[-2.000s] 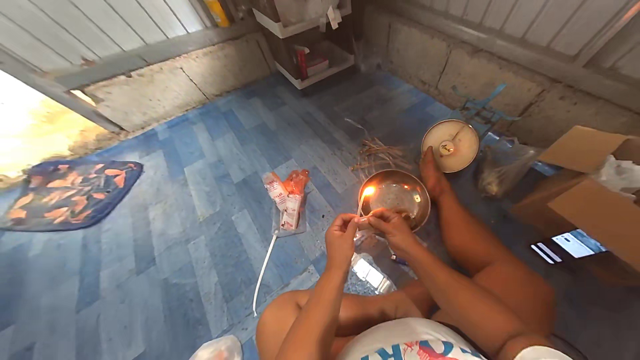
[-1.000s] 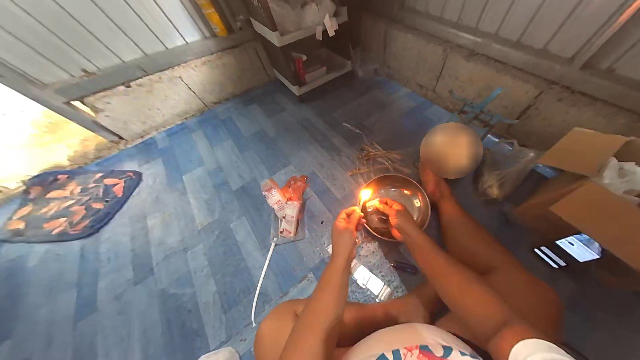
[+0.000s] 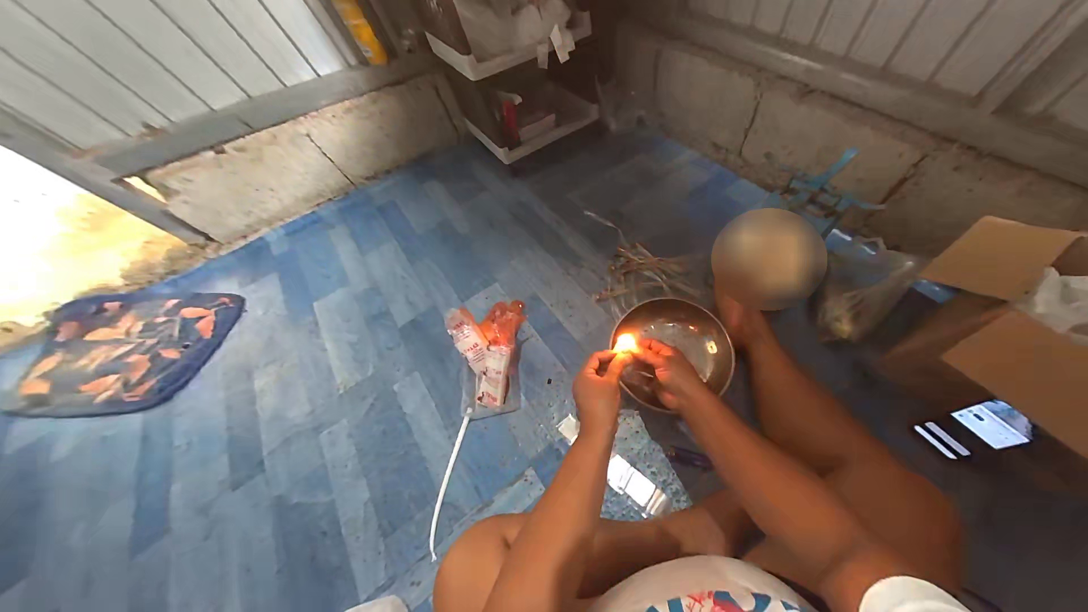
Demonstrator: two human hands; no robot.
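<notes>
A small bright flame [image 3: 626, 343] burns between my two hands, over the left rim of a metal bowl [image 3: 721, 361]. My left hand [image 3: 598, 387] is just below the flame with thumb and fingers pinched together; what it pinches is too small to make out. My right hand [image 3: 670, 371] reaches over the bowl, its fingertips pinched close to the flame's right side, and its hold is also unclear. Thin dry strips [image 3: 650, 274] lie in a loose pile behind the bowl. Left of my hands lie plastic packets with print [image 3: 491, 361] and a white cord [image 3: 449, 484].
A dark mat with a leaf pattern [image 3: 127, 353] lies far left. Near my foot is a round pale object [image 3: 769, 259], blurred. At right are a clear plastic bag [image 3: 863, 289], an open cardboard box [image 3: 1011, 340] and a lit phone [image 3: 993, 423]. A shelf rack [image 3: 531, 140] stands behind.
The flame, which stood taller two seconds ago, is now smaller and sits right between my fingertips. Both hands have stayed by the bowl's left rim.
</notes>
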